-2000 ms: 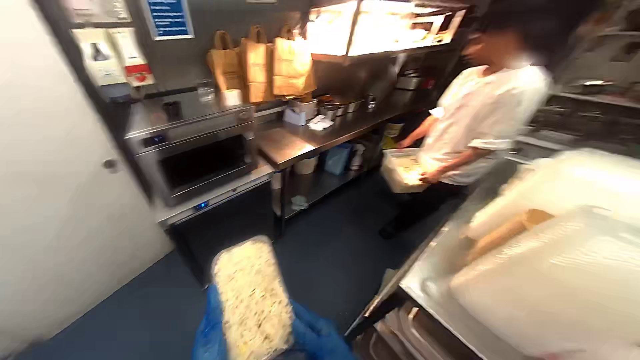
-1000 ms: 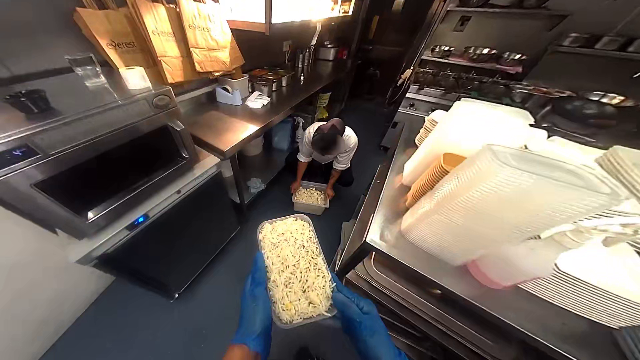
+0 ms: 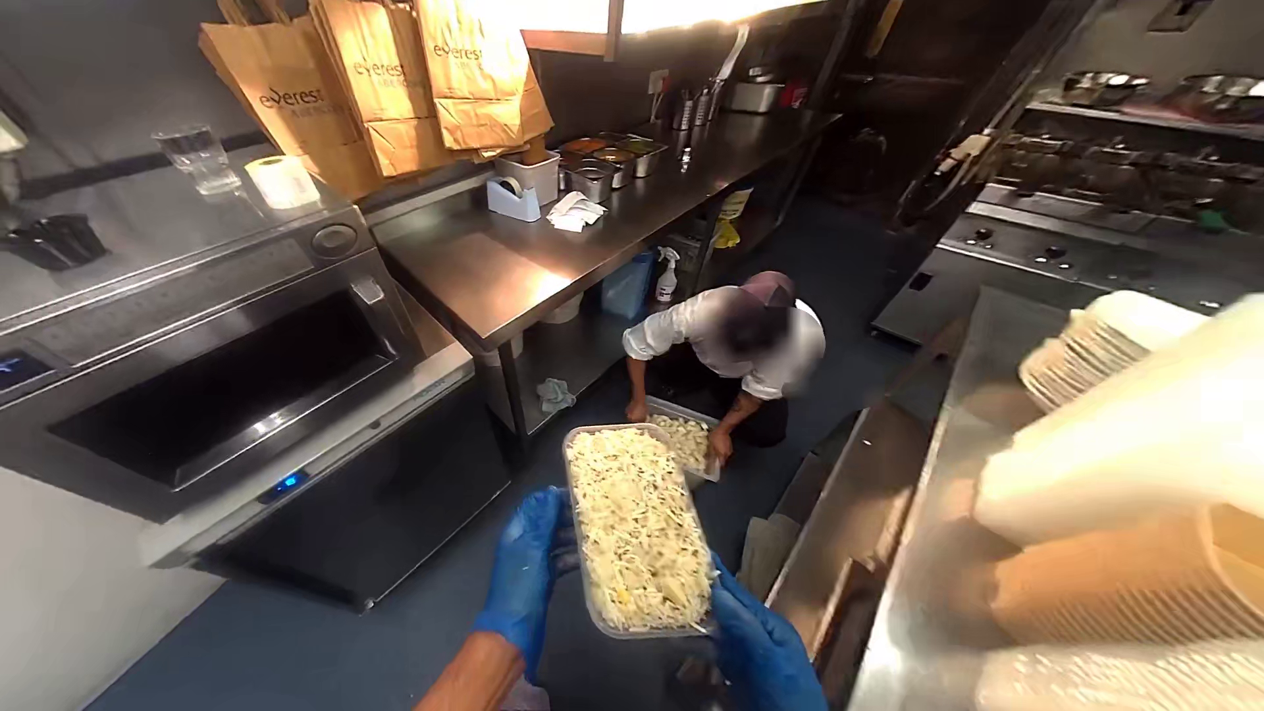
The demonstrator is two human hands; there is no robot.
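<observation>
A clear plastic container of shredded, cheese-like food [image 3: 642,533] is held level between my two blue-gloved hands, low in the middle of the view. My left hand [image 3: 528,573] grips its left side, fingers partly under it. On its lower right side is my right hand [image 3: 765,637], its fingers partly hidden by the container. Beyond the container a person [image 3: 755,336] in a white top crouches on the floor, both hands on a second tub of pale, chunky food [image 3: 686,439]. That tub's near corner is hidden behind my container.
At the left a steel appliance [image 3: 227,365] stands over a black-fronted unit [image 3: 385,513]. A steel counter [image 3: 494,276] carries paper bags [image 3: 385,84], a tape dispenser [image 3: 513,199] and metal pots. A steel bench [image 3: 913,513] with stacked brown containers [image 3: 1106,578] edges the right side.
The other person, standing with the tub two seconds ago, is now crouched with it at the floor. Both my hands still hold the container. The view has turned and moved in.
</observation>
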